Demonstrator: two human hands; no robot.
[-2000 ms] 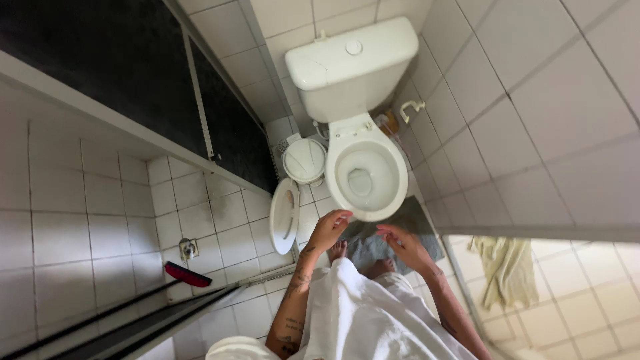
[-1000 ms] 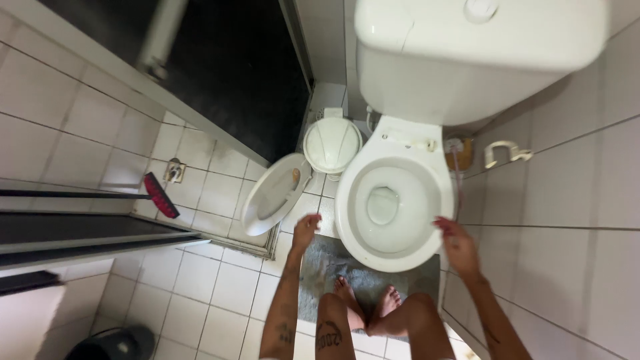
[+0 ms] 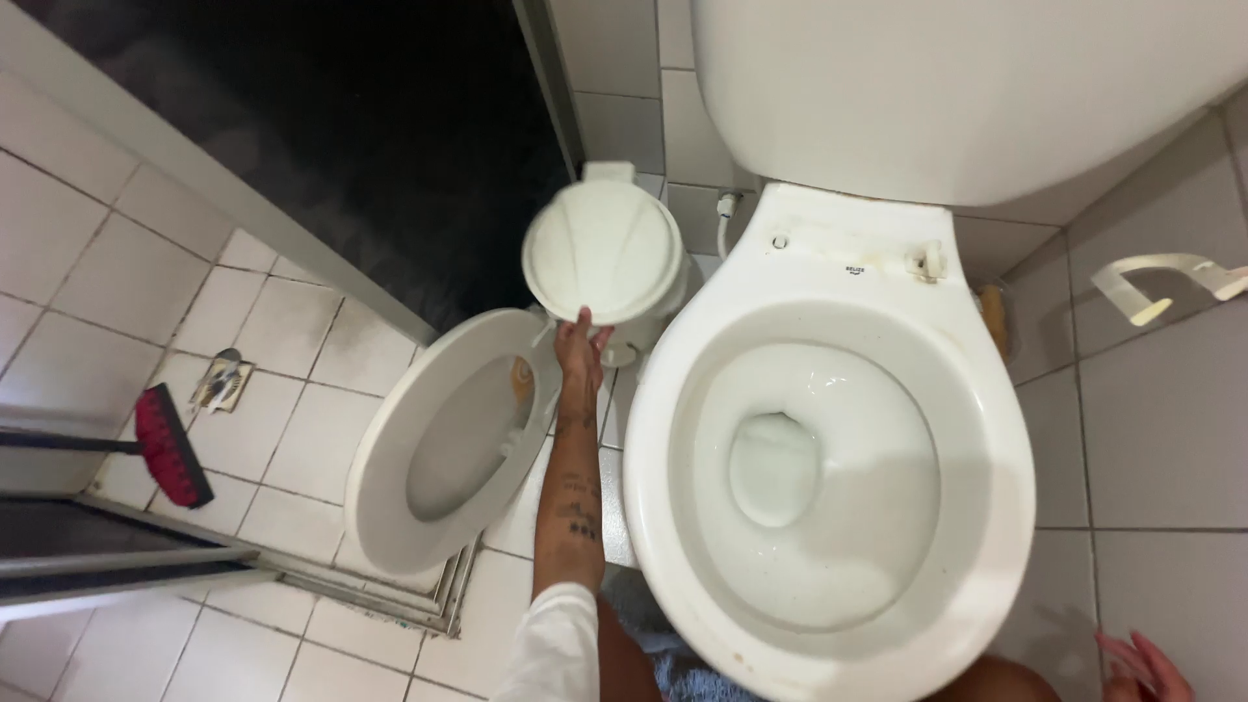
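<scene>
My left hand reaches to the front edge of the closed lid of a small white pedal bin, fingertips at the rim; whether they press on it I cannot tell. Just left of that hand, a loose white toilet seat leans at a tilt. To the right stands the white toilet bowl, without a seat, water in its bottom. My right hand is at the lower right corner, partly cut off, fingers spread, near the tiled wall and holding nothing that shows.
A white holder juts from the right wall. The cistern rises behind the bowl. On the left are a dark shower panel, a red-headed floor brush and a floor drain. A grey-blue mat lies below the bowl.
My left hand has moved from beside the bowl's front up to the bin lid. My right hand has gone from the bowl's right side to the lower right. The view has come closer to the toilet.
</scene>
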